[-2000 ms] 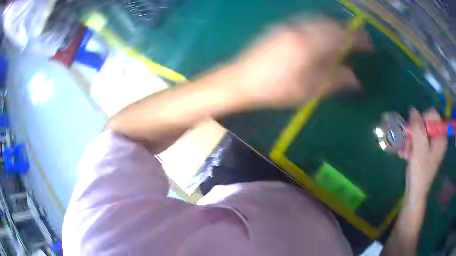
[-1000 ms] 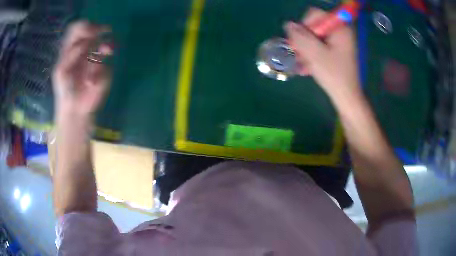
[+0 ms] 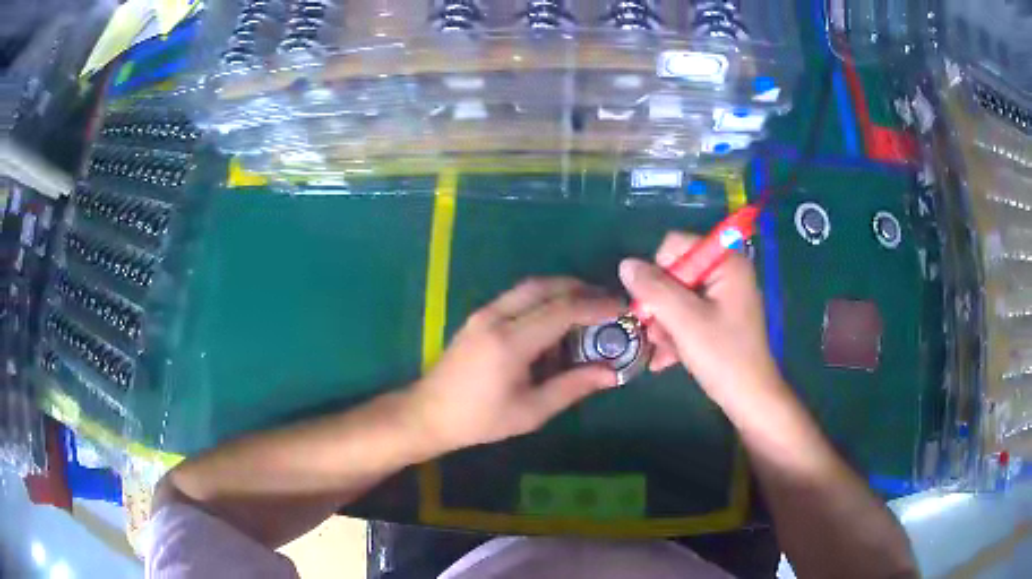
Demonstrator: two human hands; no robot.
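Note:
The round metal part (image 3: pixel 612 340) has a silver ring and a dark grey centre. My left hand (image 3: pixel 515 360) holds it by its left side between thumb and fingers. It sits at the shiny metal ring holder (image 3: pixel 634 364), whose rim shows at its right and lower edge. My right hand (image 3: pixel 711 317) grips the red-handled tool (image 3: pixel 713 256), which has a blue dot. The tool's lower end meets the ring holder. Whether the part lies fully inside the holder I cannot tell.
Two set-aside silver rings (image 3: pixel 811 223) lie right of the blue tape (image 3: pixel 773 305), above a reddish-brown square (image 3: pixel 851 334). Stacked clear trays (image 3: pixel 475 113) stand ahead, with more trays left (image 3: pixel 113 243) and right (image 3: pixel 1002 260). A green label (image 3: pixel 583 495) is near the bench edge.
The view has turned to face the bench and trays. My left hand has come from the far left to the middle with the part, meeting the ring holder and red-handled tool in my right hand.

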